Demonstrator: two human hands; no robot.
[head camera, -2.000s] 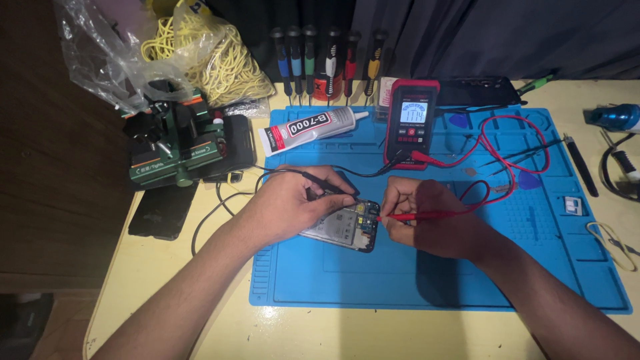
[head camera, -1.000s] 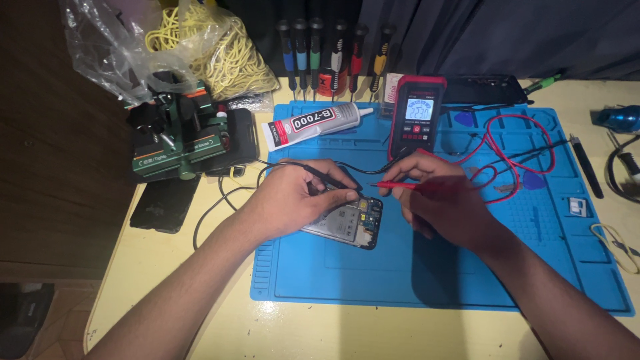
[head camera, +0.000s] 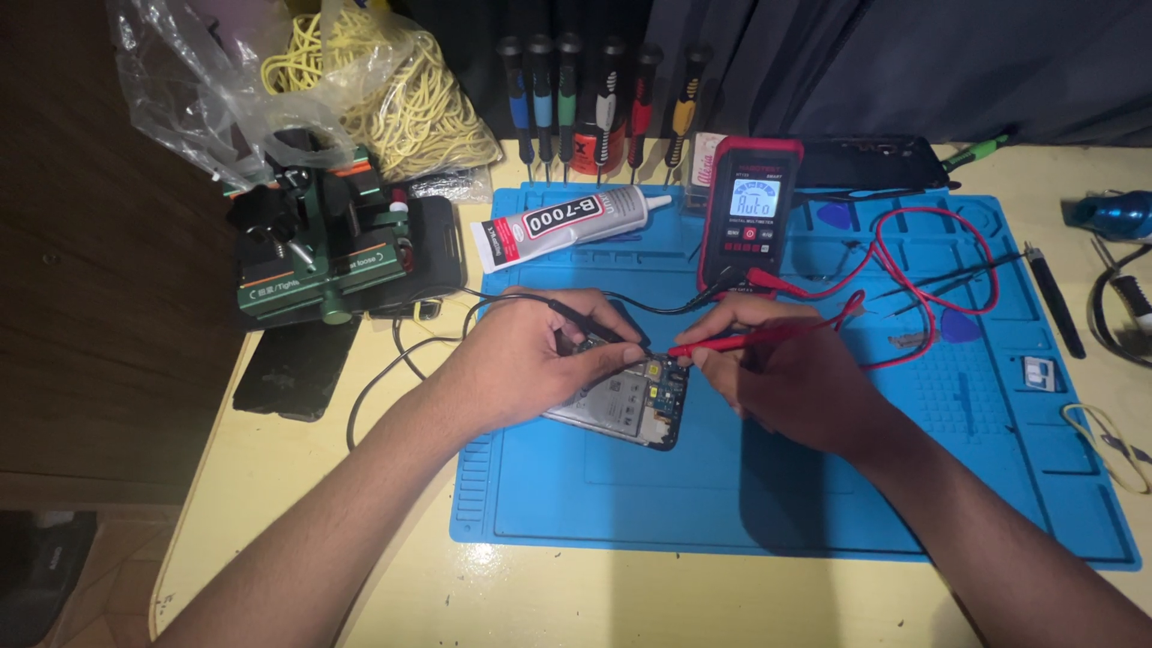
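Note:
An opened smartphone (head camera: 621, 405), its battery and circuit board showing, lies on the blue silicone work mat (head camera: 621, 504). My left hand (head camera: 549, 360) rests over the phone's upper left part and grips the black multimeter probe (head camera: 589, 326). In my right hand (head camera: 774, 369), at the phone's upper right corner, is the red multimeter probe (head camera: 729, 343). Both probe tips are close together at the board's top edge; whether they touch it cannot be made out. Behind my hands lies the digital multimeter (head camera: 750, 216), its screen lit and both leads plugged in.
A glue tube (head camera: 567, 225) lies left of the multimeter. Several screwdrivers (head camera: 605, 108) stand along the back. At left are a green clamp fixture (head camera: 328, 252), a dark flat panel (head camera: 297, 369) and a bag of yellow cord (head camera: 405, 108). Tweezers (head camera: 958, 274) and blue picks (head camera: 959, 326) lie right.
The red probe in my right hand was on the board's right side, lifted off above the phone, and is now down at its top edge near the black probe. The multimeter reading has changed.

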